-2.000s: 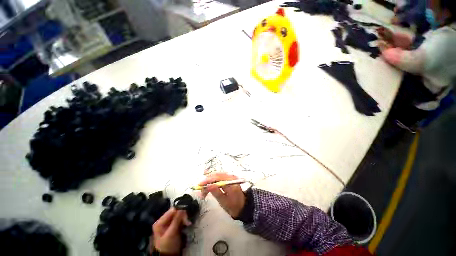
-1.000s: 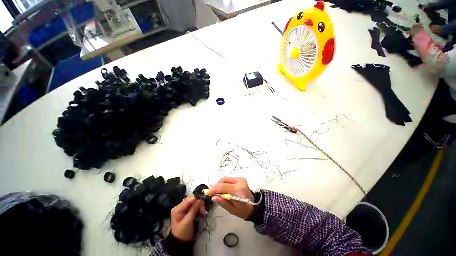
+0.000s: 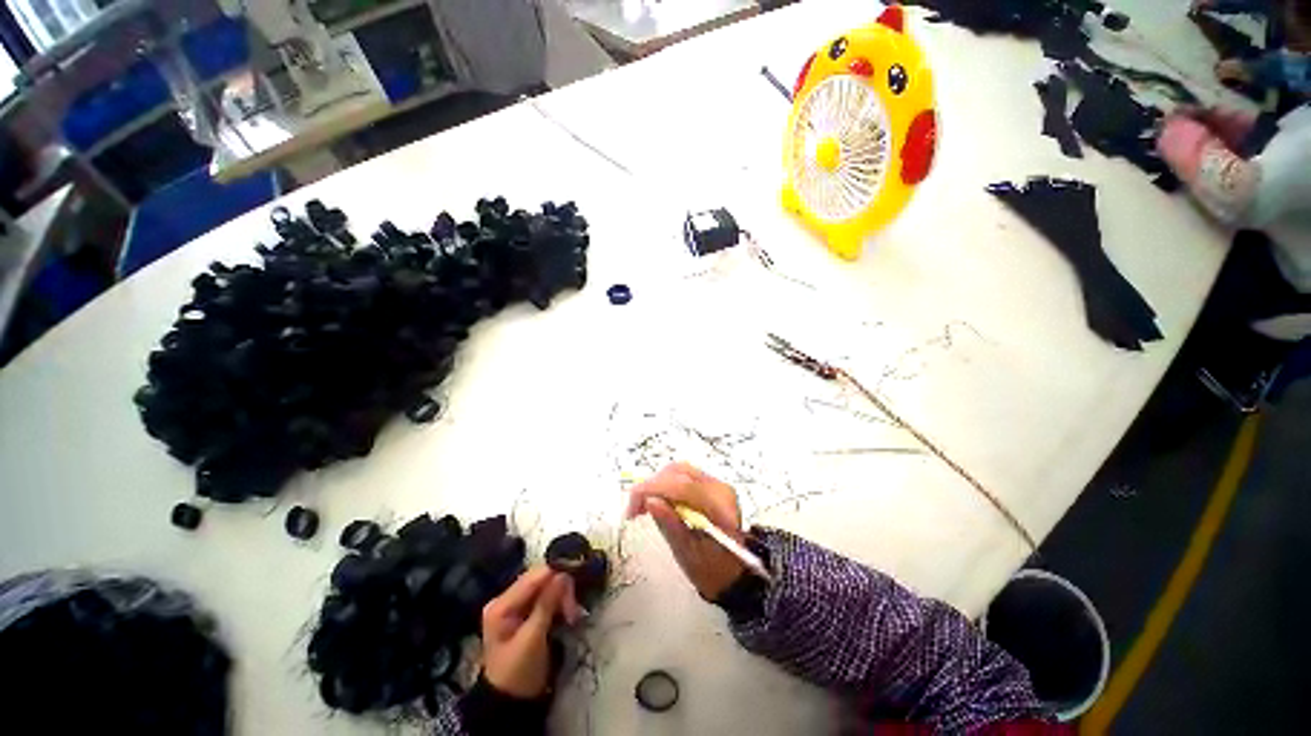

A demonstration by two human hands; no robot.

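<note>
My left hand (image 3: 521, 633) pinches a small black loop (image 3: 571, 551) between its fingertips at the front of the table. My right hand (image 3: 690, 521) holds a slim pale and yellow pen-shaped tool (image 3: 719, 535) just to the right of the loop, not touching it. The tool's tip points up and left. A small heap of black loops (image 3: 403, 611) with thread tails lies left of my left hand. One single loop (image 3: 657, 690) lies near my right sleeve.
A large black loop pile (image 3: 316, 345) lies farther left, a plastic-covered mass (image 3: 108, 661) at the near left. Thread snips (image 3: 801, 357) on a cord, a yellow chick fan (image 3: 863, 137) and black pieces (image 3: 1086, 259) lie ahead. A bin (image 3: 1050, 643) stands right; a person's arm (image 3: 1215, 166) shows far right.
Since a second ago, my right hand has drawn the tool up and away from the loop. My left hand still holds the loop. The view has shifted slightly.
</note>
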